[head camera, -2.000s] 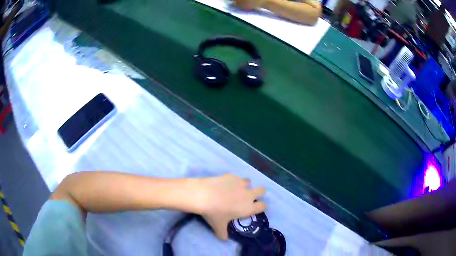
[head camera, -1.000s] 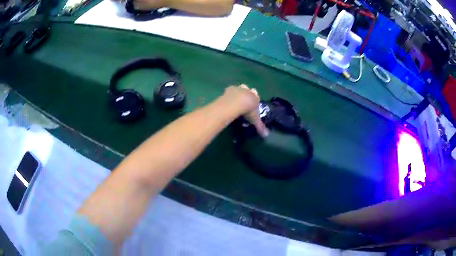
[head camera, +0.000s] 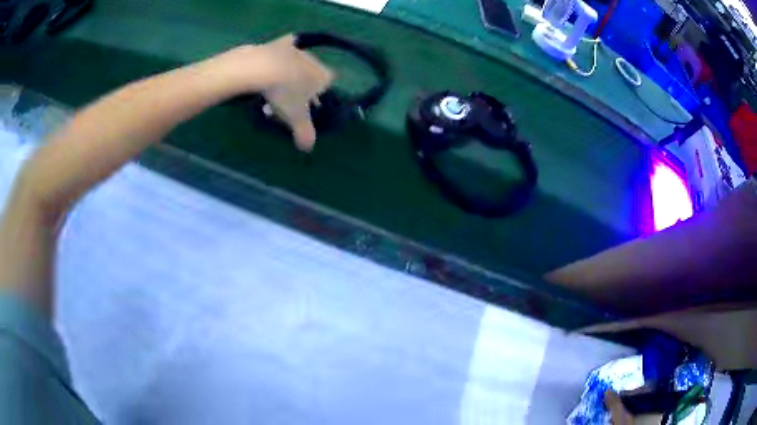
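A black headphone set (head camera: 378, 65) is on the green belt at the upper left of centre. My left hand (head camera: 297, 87) is over its cups, fingers bent round them and thumb pointing down; the hand hides most of the cups. A second headphone set (head camera: 485, 203) lies on the belt to the right, band towards me, one cup open with a silvery ring and a bright white centre. Only a small, dark bit of my right hand (head camera: 616, 410) shows at the bottom right edge, by a black tube (head camera: 651, 402) with green at its end; its grip is unclear.
The belt (head camera: 332, 187) crosses the view beyond the white foam bench cover (head camera: 274, 299). A blue-and-white crumpled wipe or packet (head camera: 593, 390) is at bottom right. A brown cover (head camera: 664, 257) and purple lamp (head camera: 671, 197) are right. A phone (head camera: 498, 17) and white fan are across the belt.
My left hand has let go of the open-cup headphone set on the belt and moved left to the other set, which now sits closer to it. The view has turned, bringing the bottom-right packet into sight.
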